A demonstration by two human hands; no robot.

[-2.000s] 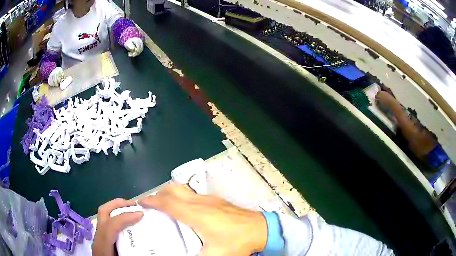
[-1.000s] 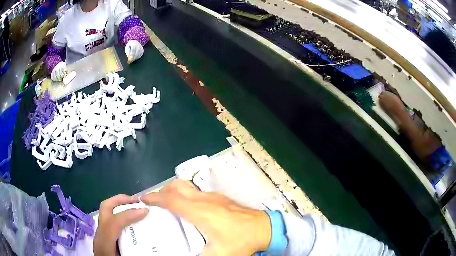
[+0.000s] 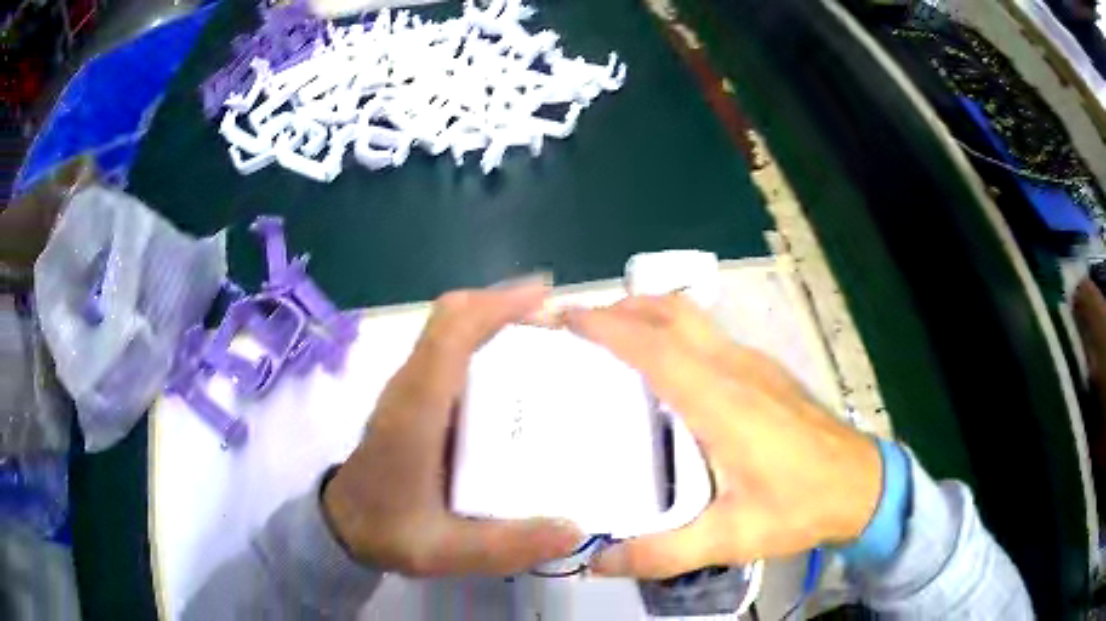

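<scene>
A white plastic housing with small dark print on its face is between my two bare hands, near the lower middle. My left hand grips its left side, thumb along the bottom edge. My right hand grips the right side, fingers at the top and thumb at the bottom edge. A dark gap shows along the housing's right side. Below my right thumb a white-rimmed part with a dark inside is partly hidden, with a blue wire beside it.
Purple brackets lie on the white board, beside a crumpled clear bag. A heap of white brackets and more purple ones lie beyond. A white rounded object sits behind my right hand. The conveyor runs at right.
The view has tilted down and shifted, so the person opposite is out of the picture. Both hands still hold the housing, now seen nearer the middle, and more of my left hand shows.
</scene>
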